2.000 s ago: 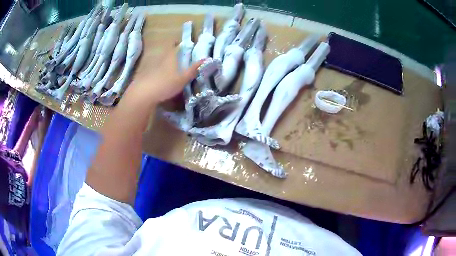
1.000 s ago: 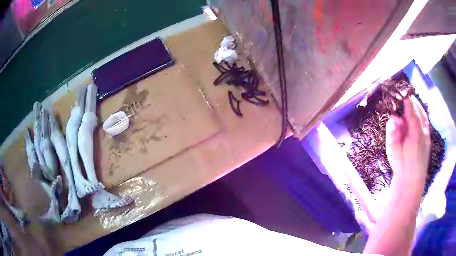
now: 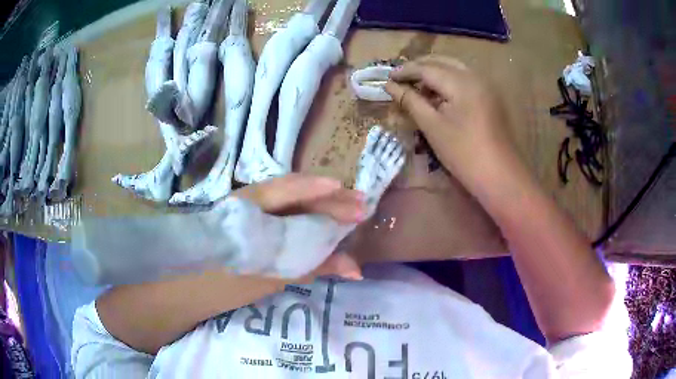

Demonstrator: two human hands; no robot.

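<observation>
My left hand (image 3: 311, 207) is closed around a grey-white moulded leg (image 3: 296, 240), held sideways in front of my lap, its wide end to the left. Its foot (image 3: 379, 161) points up and right, toes spread. My right hand (image 3: 445, 111) has its fingertips pinched at the right rim of the small white glue dish (image 3: 368, 84). The pale glue stick does not show clearly; whether the fingers hold it cannot be told. A small black clump of straps (image 3: 428, 152) lies under my right wrist, partly hidden.
Several moulded legs (image 3: 296, 89) lie on the brown cardboard (image 3: 445, 215) behind my left hand, with another row (image 3: 44, 126) at far left. A dark flat slab (image 3: 437, 13) lies behind the dish. Black straps (image 3: 582, 141) and a crumpled white scrap (image 3: 580, 74) lie at right.
My right hand has left the bin of dark straps at right and is now at the dish. My left hand now holds a leg. A small black clump now lies beside the dish.
</observation>
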